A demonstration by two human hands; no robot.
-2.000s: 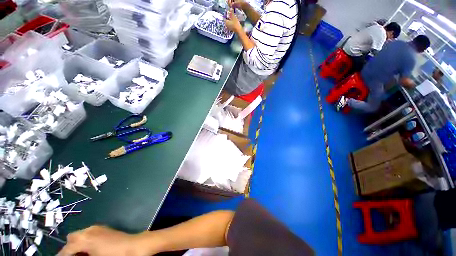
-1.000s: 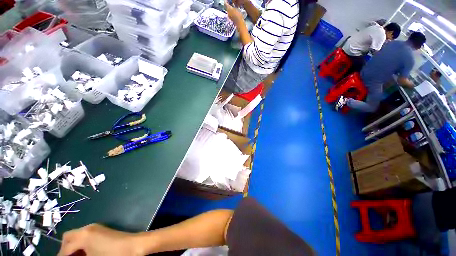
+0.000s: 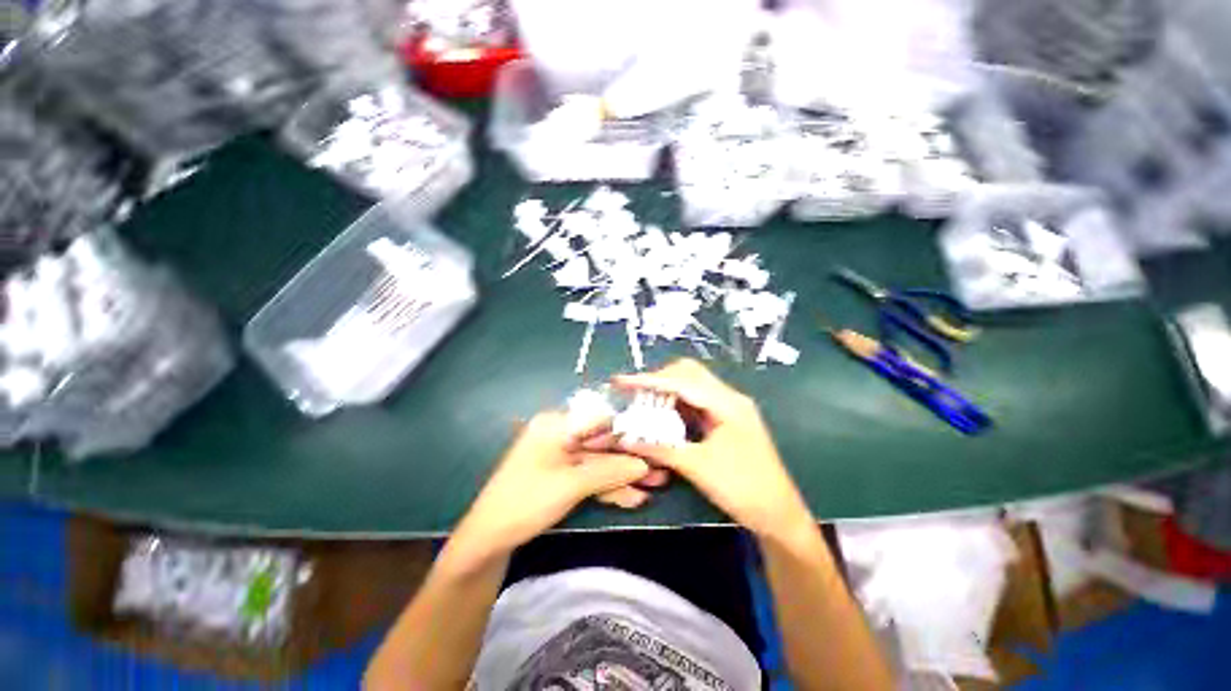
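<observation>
My left hand [image 3: 540,473] and my right hand [image 3: 722,439] are together at the bench's front edge. Between them they hold a bunch of pin parts [image 3: 651,420] with the white heads showing; the stems are mostly hidden by the fingers. White heads also show at my left fingertips. The loose pile [image 3: 662,270] of white-headed pin parts lies on the green bench just beyond my hands. The finished-parts box [image 3: 317,304], a clear tub left of the pile, holds some parts in a row.
Blue-handled nippers [image 3: 911,317] and a blue knife [image 3: 925,392] lie right of the pile. Supply tubs [image 3: 736,169] stand behind it, another tub [image 3: 1046,250] at right. Filled tubs [image 3: 101,338] stand at far left. Below the bench is a cardboard box [image 3: 365,594].
The view has swung left and down from the aisle to the bench. Both hands are now in view, holding parts together; before, only one hand showed at the lower edge.
</observation>
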